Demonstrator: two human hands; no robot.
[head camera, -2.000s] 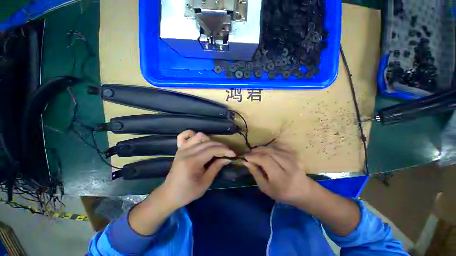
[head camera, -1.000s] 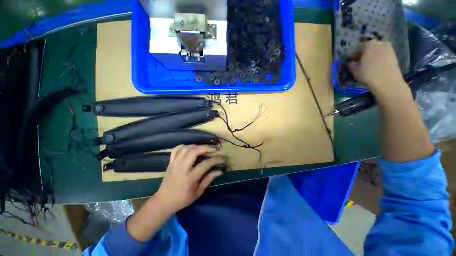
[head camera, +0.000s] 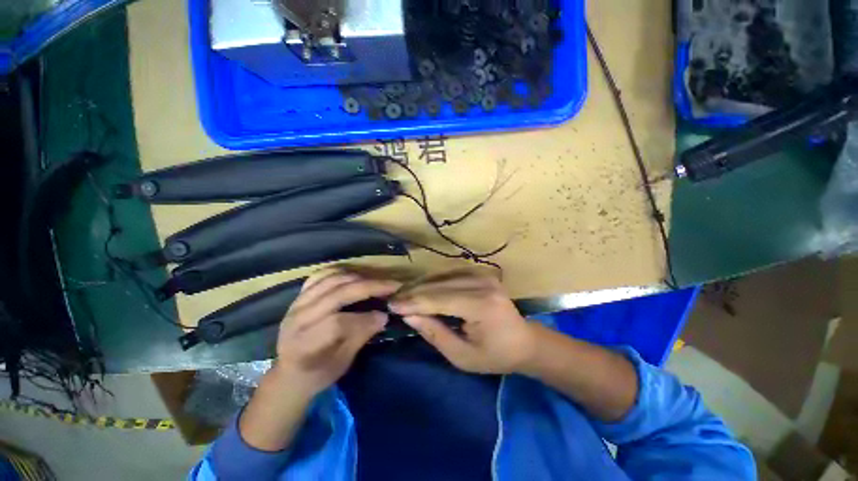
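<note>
Several black padded headbands lie side by side on the cardboard mat, the upper one (head camera: 254, 176) under the tray's front edge. The lowest headband (head camera: 246, 312) has its right end between my hands. My left hand (head camera: 329, 324) holds that end. My right hand (head camera: 466, 319) has its fingertips closed together at the same end; any small part there is too small to tell. Thin black wires (head camera: 442, 224) trail right from the other headband ends.
A blue tray (head camera: 395, 134) holds a metal screw feeder (head camera: 315, 52) and black discs (head camera: 461, 89). An electric screwdriver (head camera: 753, 146) lies right, below small black parts on a grey bag (head camera: 753, 56). Tiny specks cover the cardboard mat (head camera: 564, 263). A dark headband pile (head camera: 38, 244) lies left.
My right hand has come back from the small black parts at the right to the lowest headband's end, beside my left hand. The camera view has shifted.
</note>
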